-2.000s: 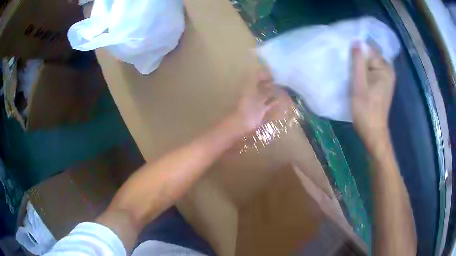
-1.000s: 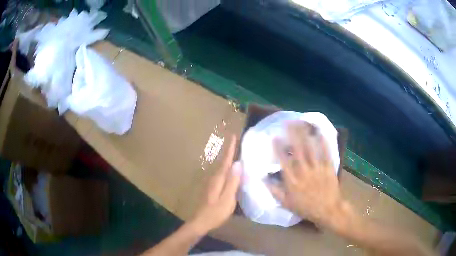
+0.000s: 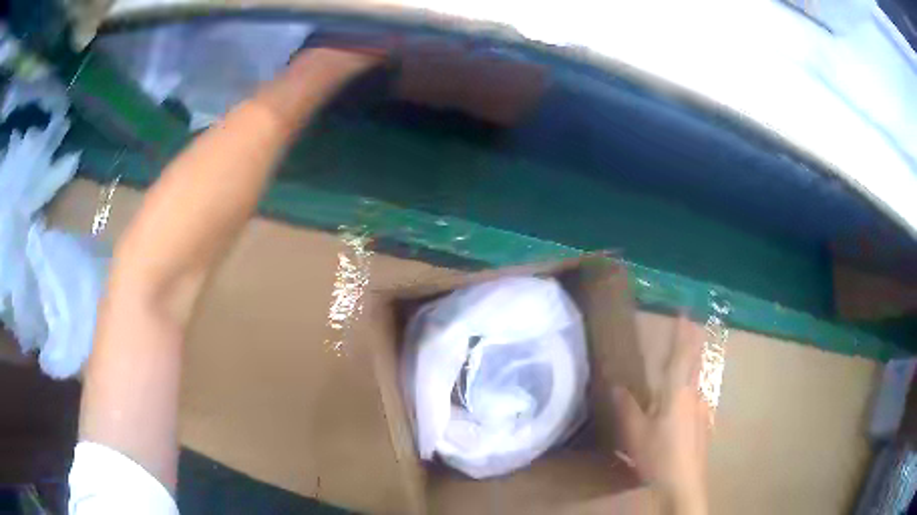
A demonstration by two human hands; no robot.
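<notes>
A small open carton [image 3: 608,347] stands on the cardboard bench cover [image 3: 271,332]. A white wrapped product [image 3: 503,377] sits inside it, with the gathered bag film showing on top. My right hand [image 3: 669,422] is at the carton's right side, blurred, fingers apart. My left arm reaches up into the green shelf recess; my left hand [image 3: 337,62] is partly in view at its upper edge, the fingers hidden or blurred beside a brown carton [image 3: 468,86].
A limp white bag pile [image 3: 35,241] lies at the bench's left end. The white upper worktop [image 3: 644,75] curves over the recess. Another brown carton [image 3: 875,292] is at the recess's right. A green metal rail [image 3: 483,239] runs behind the cardboard.
The wrapped product now sits down inside the carton. My right hand has moved off it to the carton's right side. My left hand has gone from the carton's left side up into the recess.
</notes>
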